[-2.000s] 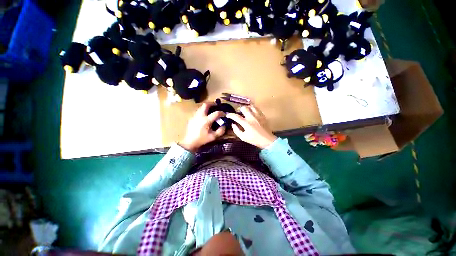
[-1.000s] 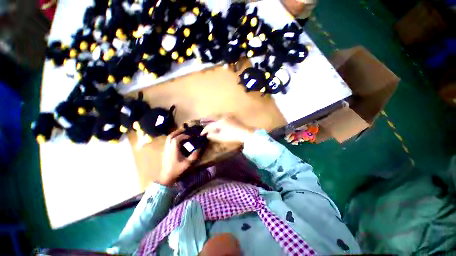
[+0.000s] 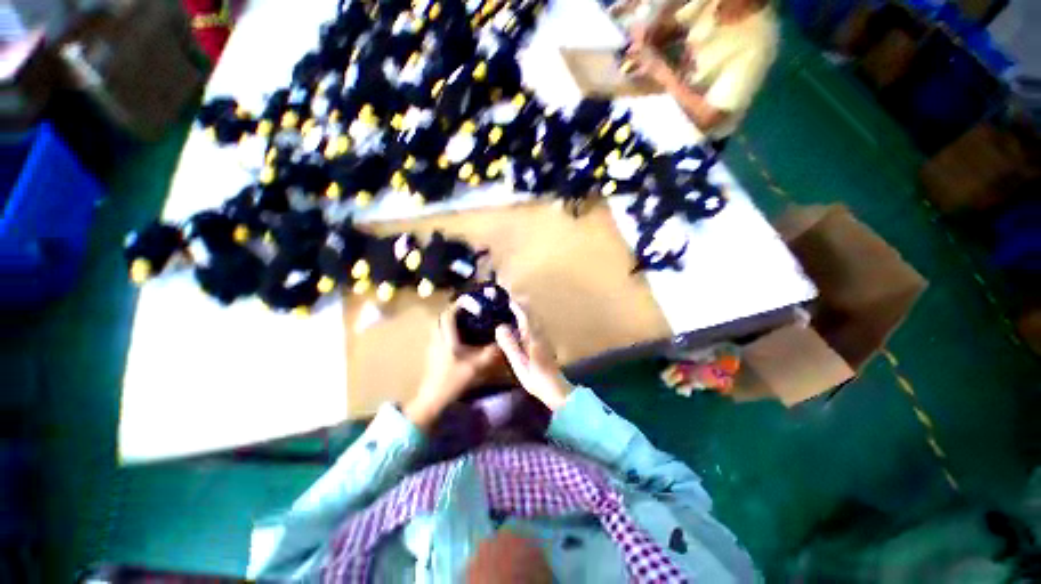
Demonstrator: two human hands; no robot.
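A black plush toy [image 3: 484,316] with a small white label is held over the front of the cardboard mat [image 3: 571,274]. My left hand [image 3: 452,356] is closed around its left side and underside. My right hand [image 3: 529,351] holds its right side with the fingers against it. No needle or thread can be made out. A row of black plush toys [image 3: 291,257] with yellow parts lies at the left, its right end close behind the held toy. The snips are not visible.
A large heap of plush toys [image 3: 422,126] covers the back of the white table [image 3: 183,388]. A person in yellow [image 3: 731,63] sits at the back right. An open carton [image 3: 856,268] and a colourful soft item [image 3: 702,373] are at the right edge.
The view has shifted and shows more of the table's back and the other person. My right hand, earlier raised at the toy's top right, is now against its right side. The toy is lifted and turned.
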